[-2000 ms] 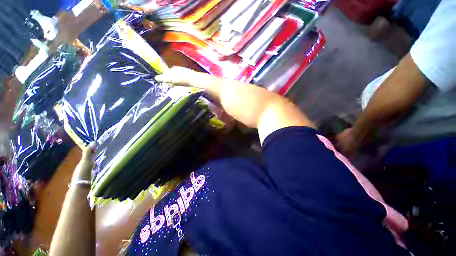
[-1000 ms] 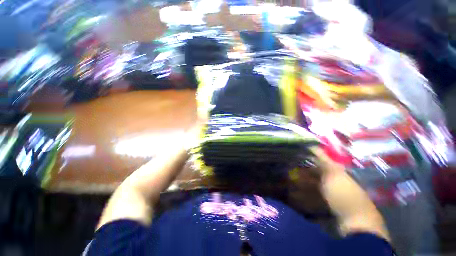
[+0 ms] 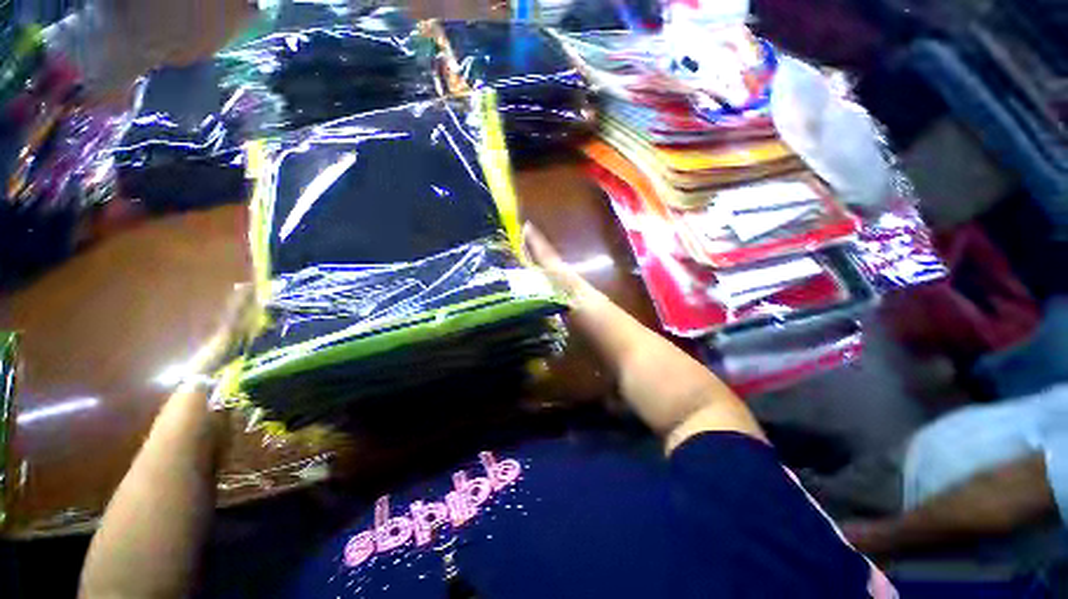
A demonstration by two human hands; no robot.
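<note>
A thick stack of packed black items [image 3: 381, 193] with yellow-green edges and shiny clear film is between my two hands, near my body at the table. My left hand [image 3: 234, 334] presses on its left side; the fingers are partly hidden and blurred. My right hand [image 3: 548, 263] lies on its right side near the front corner. The stack's front face shows a green edge on top and dark layers below. Whether its underside touches the table is hard to tell.
The glossy brown table [image 3: 100, 310] extends left. Black shiny stacks [image 3: 340, 70] stand along its far side. A coloured pile [image 3: 750, 234] is at right, with a pale plastic bag [image 3: 826, 129] on it. Another person's arm [image 3: 972, 509] is at lower right.
The view has swung and steadied. Both hands still hold the stack, which now sits left of centre in the view. The other person's arm shows again at lower right.
</note>
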